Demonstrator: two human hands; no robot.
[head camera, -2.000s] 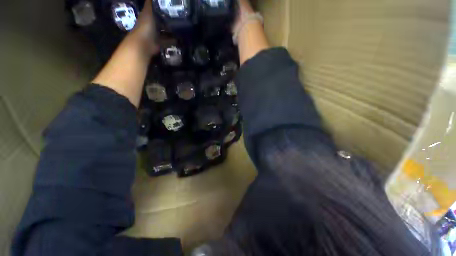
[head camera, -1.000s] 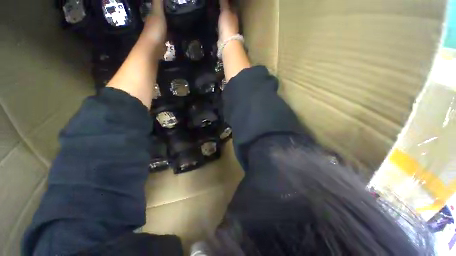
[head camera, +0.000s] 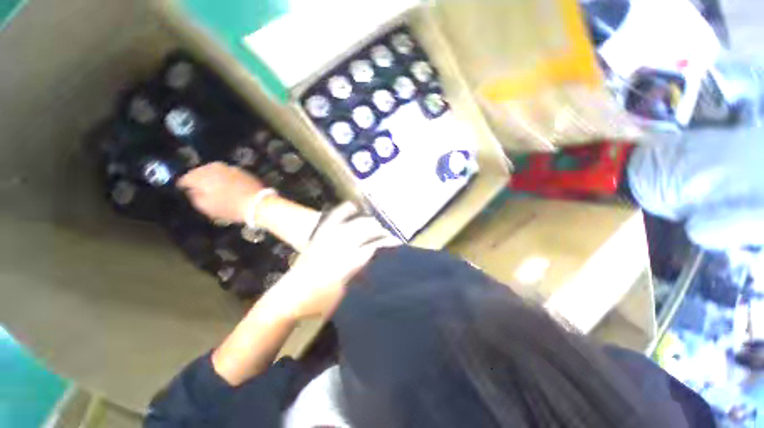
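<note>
Many black electronic units with round silvery centres (head camera: 180, 122) lie in the deep brown carton (head camera: 92, 259). My right hand (head camera: 219, 191), with a bracelet at the wrist, is over these units, its fingers beside a bright one; whether it grips anything is unclear. My left hand (head camera: 348, 238) is blurred, crossing over my right forearm near the packing carton's near edge; its fingers are not clear. In the packing carton (head camera: 482, 205), units (head camera: 362, 72) stand in rows on a white sheet (head camera: 410, 180), with one separate small dark object (head camera: 456, 165) at the right.
A closed-looking brown carton (head camera: 578, 226) is right of the packing carton. A flap with yellow-orange tape (head camera: 544, 50) and a red object (head camera: 570, 171) are behind it. A person in light clothing (head camera: 695, 184) is at the right edge. Green surface shows at top left.
The view has swung right, bringing the packing carton into sight. My arms, earlier side by side in the deep carton, are now crossed; my left hand has come out of it.
</note>
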